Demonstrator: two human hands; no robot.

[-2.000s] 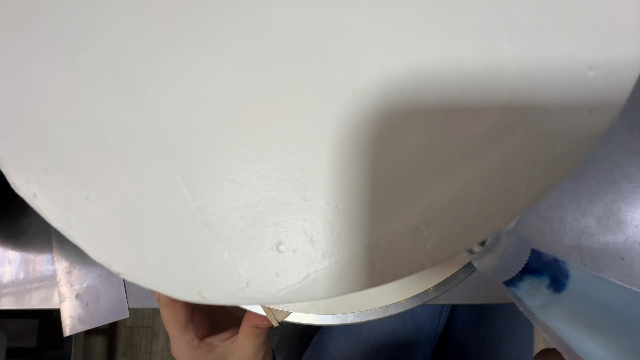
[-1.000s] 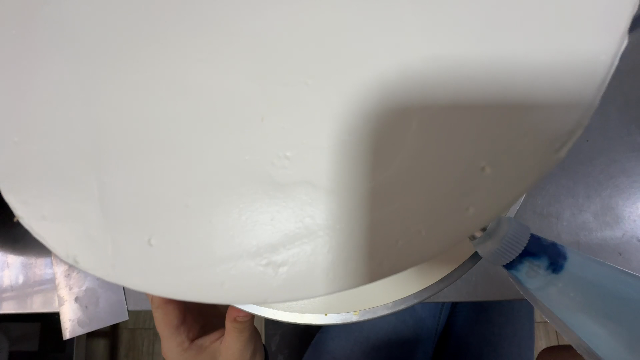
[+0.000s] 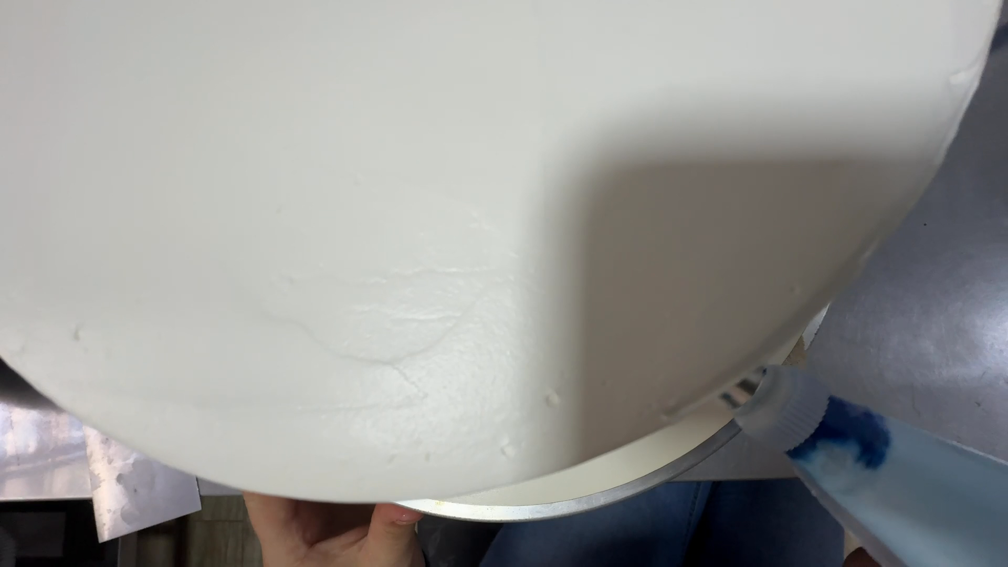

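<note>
A large cake covered in smooth white frosting (image 3: 315, 197) fills most of the head view, with creases and small bumps on its top. Beneath its near edge shows the metal rim of a round turntable or board (image 3: 504, 510). My left hand (image 3: 331, 531) is at the near left edge, its thumb and fingers around the rim; its fingertips are partly hidden under the cake. At lower right, a piping bag (image 3: 913, 472) with blue colouring near its coupler and a metal tip points at the cake's lower side. Only a bit of my right hand (image 3: 860, 557) shows, below the bag.
A metal work surface (image 3: 929, 346) lies to the right. At lower left, a flat metal scraper or sheet (image 3: 138, 484) with smears projects past the table's edge. My blue jeans (image 3: 598, 528) and a wooden floor (image 3: 224, 528) show below.
The marks on the white frosting have shifted as the cake has turned. My left thumb has moved off a small light piece at the rim. The piping bag stays at the lower right.
</note>
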